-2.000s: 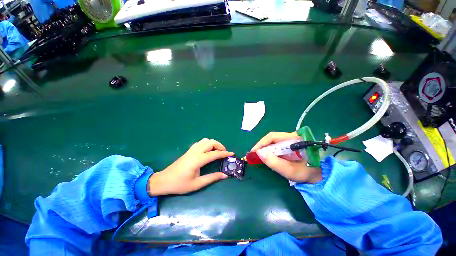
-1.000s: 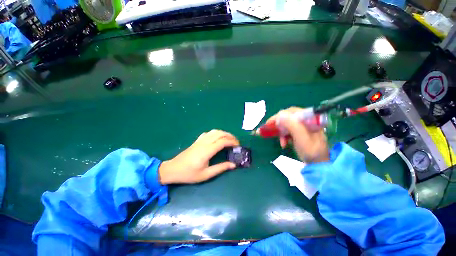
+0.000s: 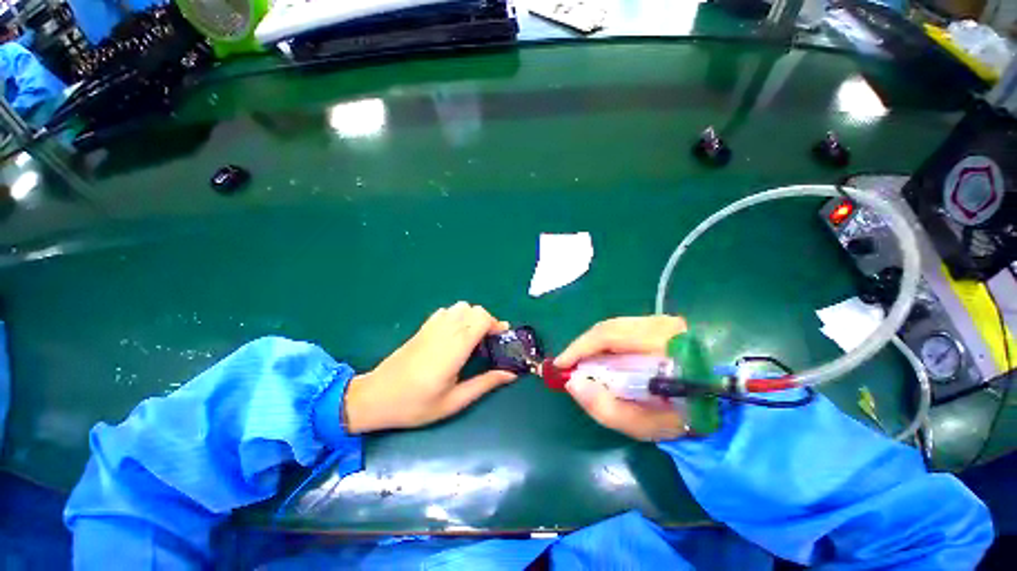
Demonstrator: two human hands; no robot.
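My left hand (image 3: 429,371) holds a small black unit (image 3: 514,350) between thumb and forefinger, low over the green bench. My right hand (image 3: 619,374) holds a glue syringe (image 3: 619,378) like a pen. The syringe lies nearly level, its red front end and needle at the right edge of the unit; whether the needle touches it I cannot tell. A green cap sits at its rear, joined to a pale air hose (image 3: 714,212). A white wiping paper (image 3: 561,263) lies beyond my hands.
The glue dispenser controller (image 3: 935,323) stands at the right with a lit red switch and a gauge, a second paper (image 3: 853,325) beside it. Black units sit at the far left (image 3: 230,178) and far right (image 3: 712,148) of the green bench (image 3: 335,257). A green fan (image 3: 226,20) stands beyond.
Over the last second my right hand has brought the syringe from near the white paper back down to the unit. The paper near my right sleeve is no longer visible. Bench units have shifted slightly left.
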